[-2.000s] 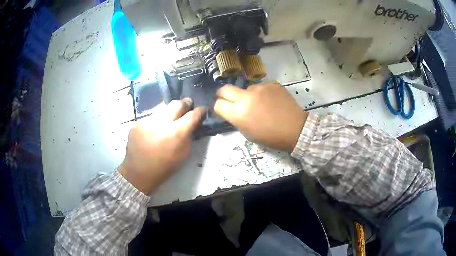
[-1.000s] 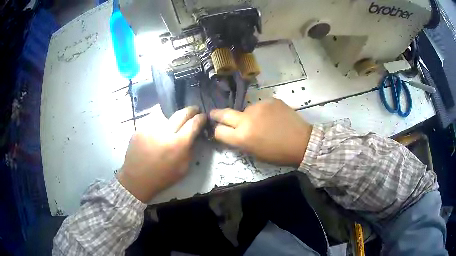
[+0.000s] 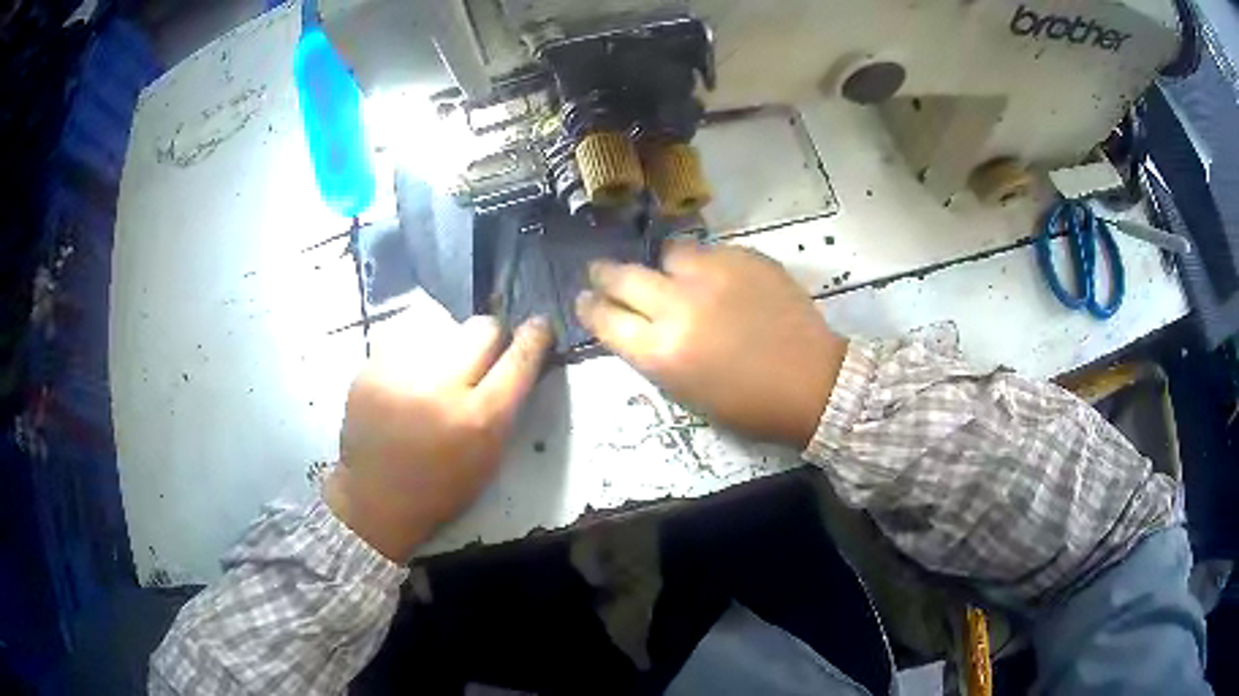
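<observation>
A dark grey garment piece [image 3: 544,272] lies on the white table, partly under the presser foot and needle area [image 3: 510,170] of the sewing machine [image 3: 938,82]. My left hand [image 3: 428,408] has thumb and fingertips on the cloth's near left edge. My right hand [image 3: 720,333] has its fingertips on the cloth's right part, just below two ribbed brass rollers [image 3: 641,173]. The cloth under the fingertips and beneath the foot is hidden.
A bright blue plastic piece [image 3: 336,123] is left of the needle. Blue-handled scissors [image 3: 1080,258] lie at the table's right. A bin with a yellow-orange rim [image 3: 1107,381] is below the right edge. The chipped white table [image 3: 204,340] ends in front of me.
The cloth, bunched between my fingertips a second ago, now lies flatter and wider. My right hand has shifted slightly up and its fingers have spread. My left hand has moved slightly down.
</observation>
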